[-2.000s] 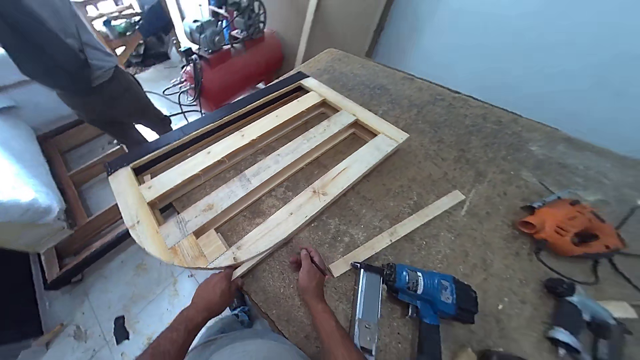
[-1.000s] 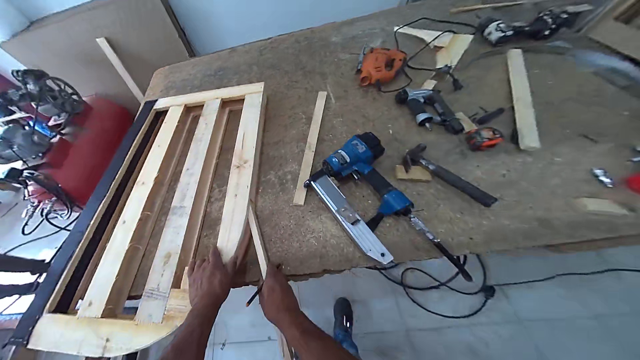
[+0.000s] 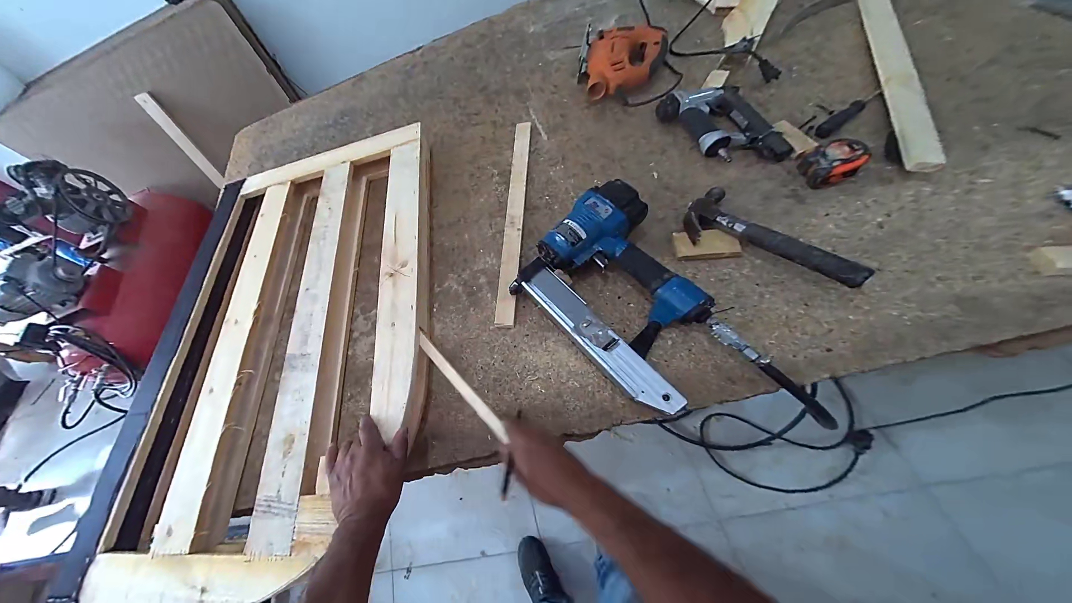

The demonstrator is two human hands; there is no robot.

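My left hand rests on the near end of the right-hand board of a slatted wooden frame, fingers spread on the wood. My right hand is closed on a thin wooden strip, whose far end touches the frame's right side. A slim dark pencil-like thing sticks out of the same hand. Another thin wooden strip lies flat on the workbench, right of the frame. A blue pneumatic nailer lies beyond my right hand, its silver magazine toward the bench edge.
A claw hammer, tape measure, grey air tool, orange jigsaw and board lie on the workbench. A red air compressor stands at left. An air hose loops over the floor beyond the bench edge.
My left hand has come onto the end of the frame's right board. The strip in my right hand now slants away from the frame toward me. The view has swung to the right since the first frame.
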